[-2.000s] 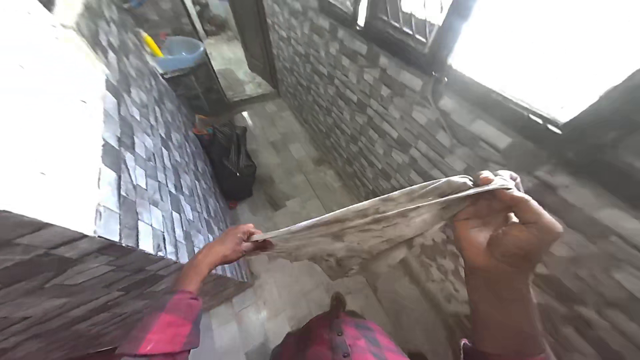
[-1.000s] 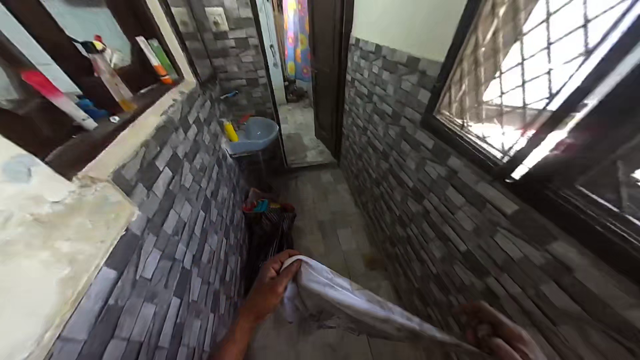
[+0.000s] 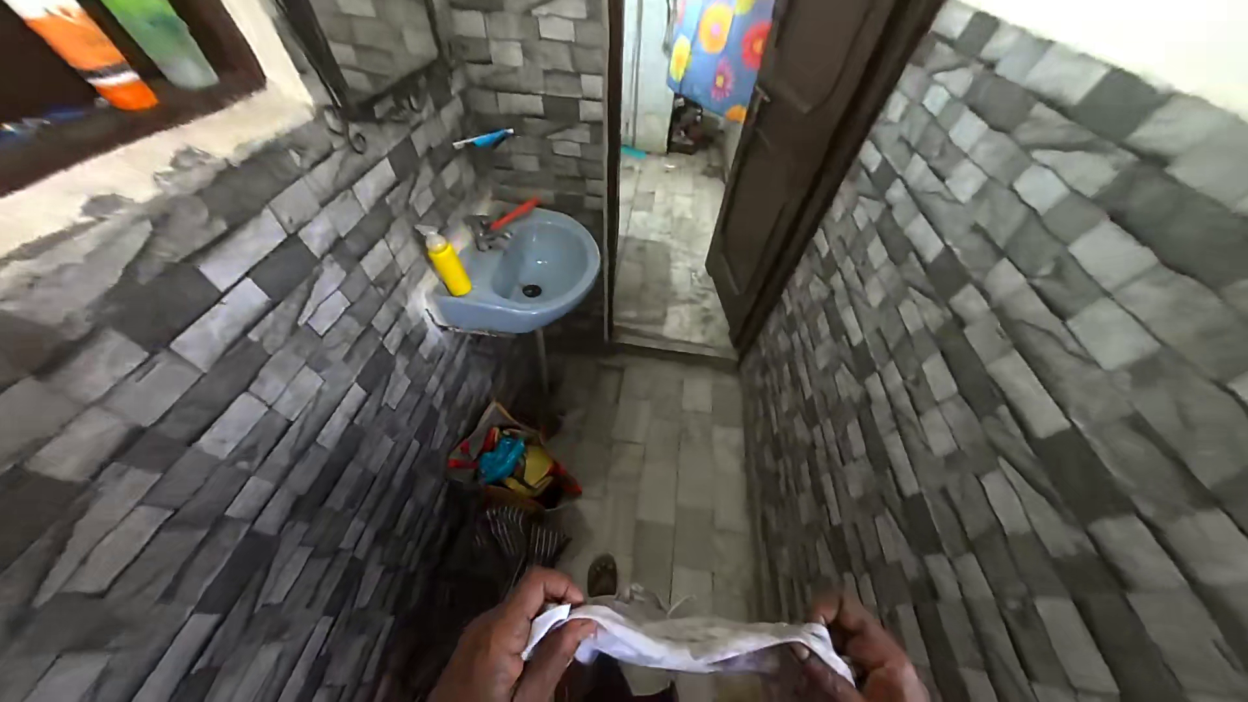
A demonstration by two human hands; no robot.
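A white cloth [image 3: 692,639] with greyish stains is stretched between my two hands at the bottom of the view. My left hand [image 3: 522,639] pinches its left end between thumb and fingers. At the other end, my right hand [image 3: 863,648] grips the cloth in the same way. The middle of the cloth sags slightly and looks bunched into a narrow band. Below it, the lower part of the view is dark and partly hidden by the hands.
A blue washbasin [image 3: 570,258] with a yellow pump bottle [image 3: 448,265] is fixed at the left wall. Beneath stands a bag of colourful items [image 3: 517,460]. A brown door [image 3: 780,146] stands ajar ahead. Stone-patterned walls [image 3: 1014,390] close in both sides.
The view has swung toward the doorway and basin. Both hands keep hold of the cloth, which hung in a slanting stretch earlier and now runs nearly level between them.
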